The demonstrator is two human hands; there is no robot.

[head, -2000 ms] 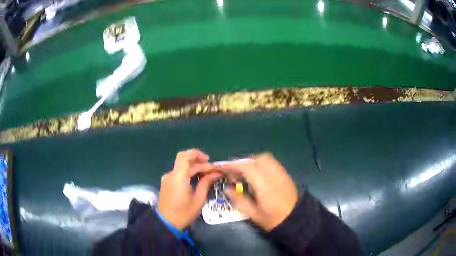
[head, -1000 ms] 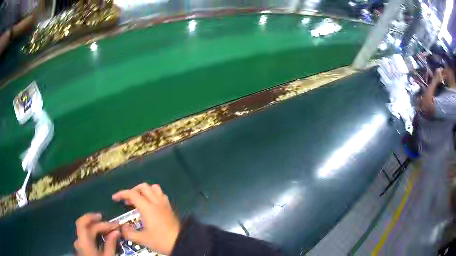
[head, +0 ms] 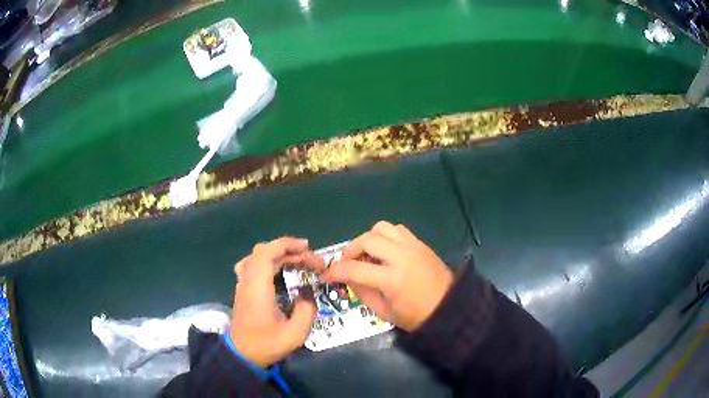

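Note:
An open white power strip housing lies on the dark green bench in front of me. It holds a small board, a blue wire, black, red and yellow parts and small metal pieces. My left hand grips its left side, with fingers curled over the upper left corner. My right hand is over its upper right part, fingertips inside the shell near the left fingers. Whether the right fingertips pinch a small part cannot be told. A power cord in a plastic bag lies to the left, partly hidden by my left sleeve.
A second open housing with a bagged cord lies on the green belt, its plug on the worn rail. A tray of blue pieces stands at the far left. A whitish bundle lies at the upper right.
The view swung right and came back. My hands stay at the housing; compared with the first frame, my right hand has shifted and more of the inside shows.

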